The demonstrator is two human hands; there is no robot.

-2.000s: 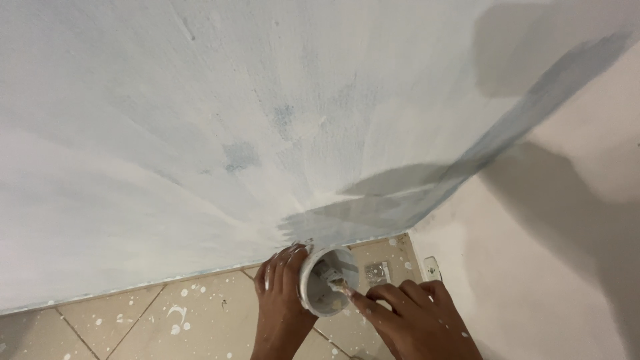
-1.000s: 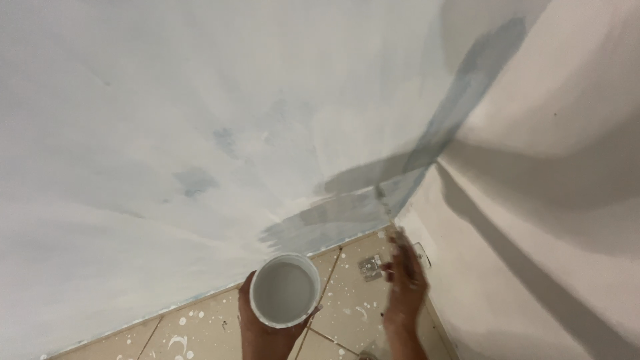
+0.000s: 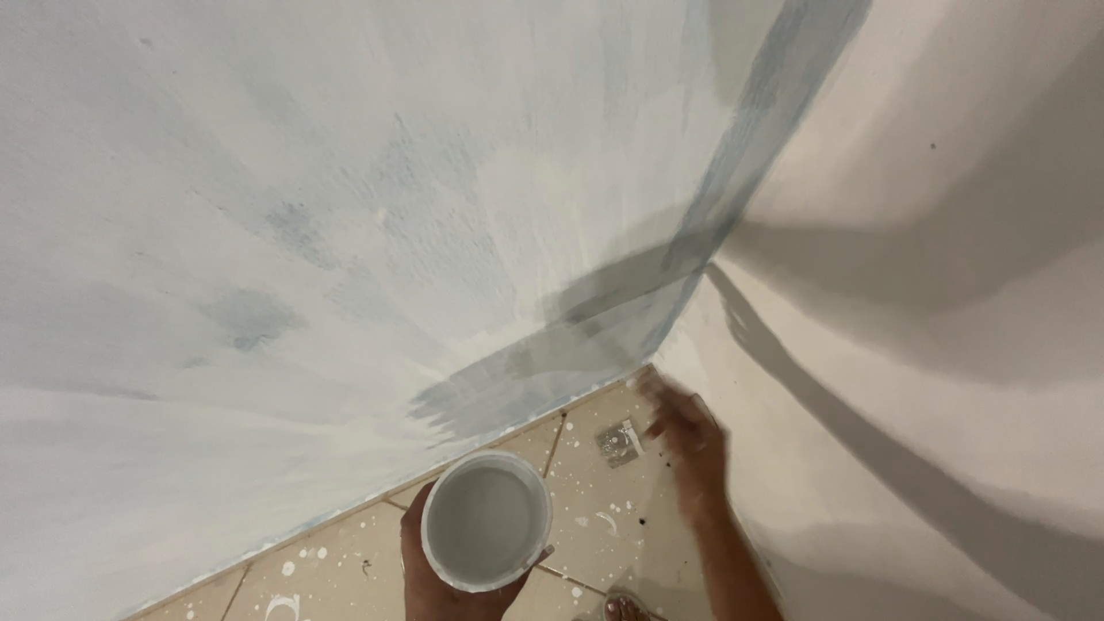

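Observation:
My left hand (image 3: 457, 595) grips a round white tub of pale paint (image 3: 487, 522) from below and its left side, the open top facing up. Blurred by motion, my right hand (image 3: 686, 423) is by the foot of the wall corner, its fingers bent toward the painted wall (image 3: 345, 216). A paintbrush is not clearly visible in it, so what it holds is unclear. The wall is whitish with blue-grey patches. A darker blue-grey strip (image 3: 733, 164) follows the corner, and a streaky grey area (image 3: 483, 388) lies low beside it.
Beige floor tiles (image 3: 345, 552) carry white paint spatters. A square metal floor drain (image 3: 619, 442) lies left of my right hand. On the right stands a pale adjoining wall (image 3: 931, 345) crossed by shadows. Part of a foot (image 3: 625, 608) shows at the bottom edge.
Two seconds ago my right hand was at the mouth of the tub; it has moved away to the foot of the corner. The tub's open top now shows the smooth paint surface.

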